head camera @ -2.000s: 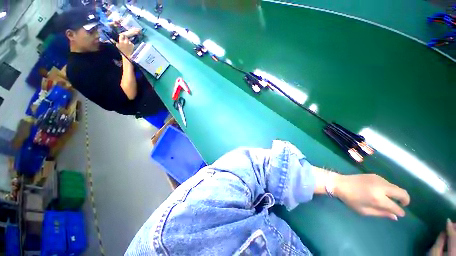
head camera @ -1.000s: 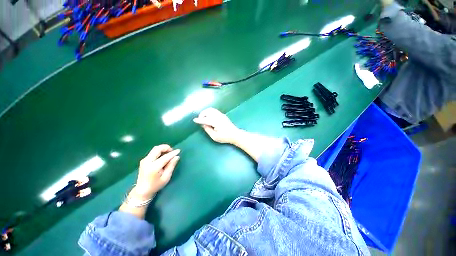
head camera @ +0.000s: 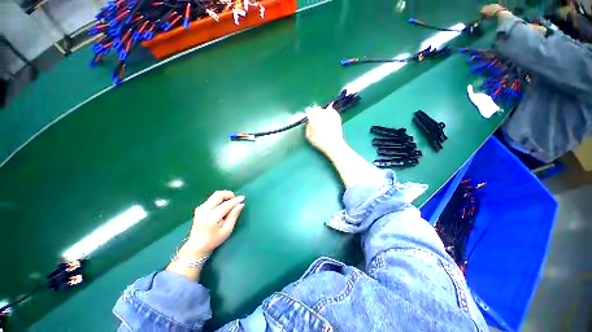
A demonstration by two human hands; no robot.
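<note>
A black wire harness (head camera: 279, 130) lies on the dark green belt, its blue and red plug to the left and its black cluster to the upper right. My right hand (head camera: 324, 128) is at the harness beside the cluster, fingers on or over the cable; whether they grip it cannot be told. My left hand (head camera: 216, 219) rests empty at the belt's near edge, fingers slightly bent and together with the thumb hidden. Loose black housings (head camera: 394, 146) lie in two groups on the lighter green bench at right.
More harnesses lie on the belt at upper right (head camera: 383, 60) and lower left (head camera: 67, 275). An orange-red tray (head camera: 195, 32) stands beyond the belt. A blue bin (head camera: 513, 227) holds dark cables below the bench. A white cloth (head camera: 483, 102) and another person's arm (head camera: 539, 55) are at right.
My right hand has moved right and forward to the harness. The harnesses have shifted left along the belt. My left hand has stayed nearly in place.
</note>
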